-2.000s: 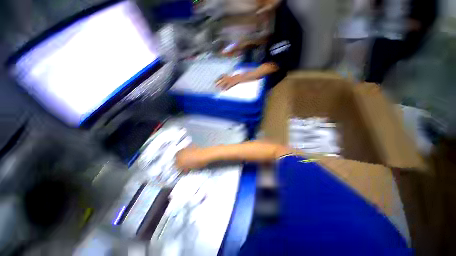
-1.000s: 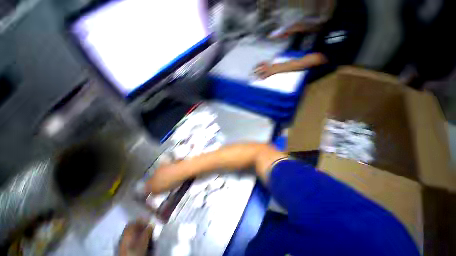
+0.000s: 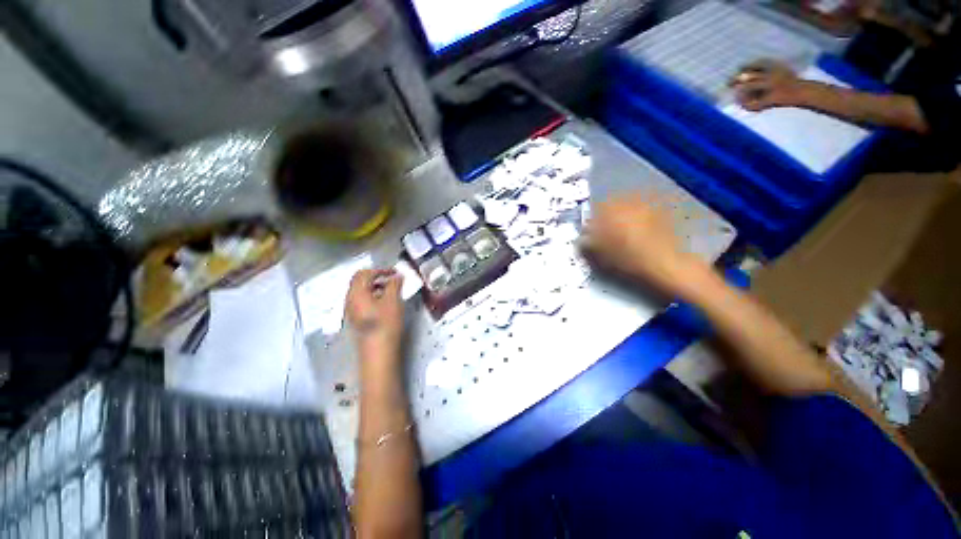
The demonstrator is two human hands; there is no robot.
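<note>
The dark brown fixture [image 3: 464, 291] lies on the perforated table. White parts sit in its back row; the front pockets look grey. My left hand [image 3: 375, 299] is at the fixture's left side, fingers bent together by a white part [image 3: 408, 280]; whether it grips it is unclear. My right hand [image 3: 630, 234] is blurred, at the right edge of the heap of white parts [image 3: 543, 200]; its fingers and any part in them cannot be made out.
The extraction duct [image 3: 335, 181] stands behind the fixture. Blister trays [image 3: 211, 463] and paper sheets [image 3: 237, 342] are at left, with a yellow-brown box [image 3: 158, 276]. Blue crates [image 3: 685, 142] and a neighbour's hand [image 3: 767, 86] are back right; a carton [image 3: 822, 253] is at right.
The view has swung left and down. My right hand has moved from over the fixture to the heap's right side. My left hand has come fully into view beside the fixture.
</note>
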